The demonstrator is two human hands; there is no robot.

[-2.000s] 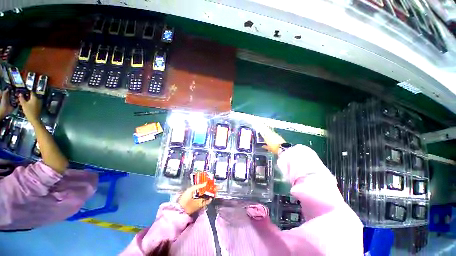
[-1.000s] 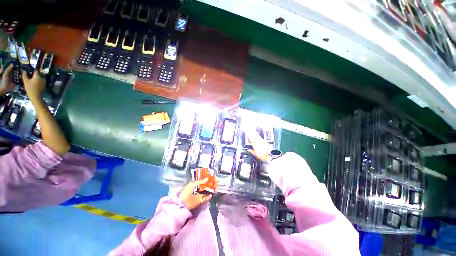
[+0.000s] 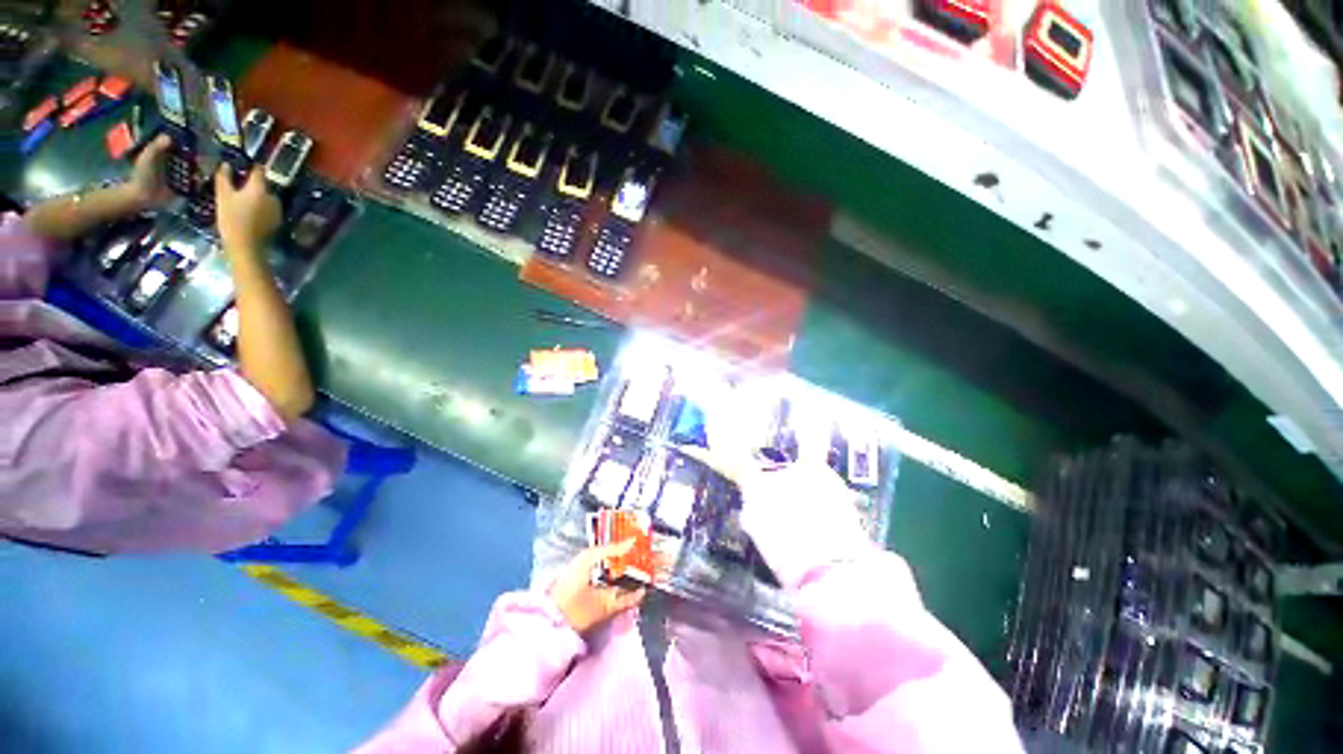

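Note:
My left hand holds a bunch of small orange-red cards at the near left edge of the clear blister tray. The tray holds dark closed phones in two rows, one of them a phone at the back left. A blue piece shows in a back pocket. My right hand is over the middle of the tray, washed out by glare. Its fingers and anything in them cannot be made out. Loose orange and blue cards lie on the green bench left of the tray.
Open phones stand in rows on the brown mat. A thin dark stick lies near the loose cards. Stacked trays stand at right. A white shelf runs above, with red-cased phones. Another worker handles phones at left.
The view has shifted and tilted, so the bench sits lower and further right. My right hand has moved left across the tray towards the blue piece. My left hand still holds the orange-red cards.

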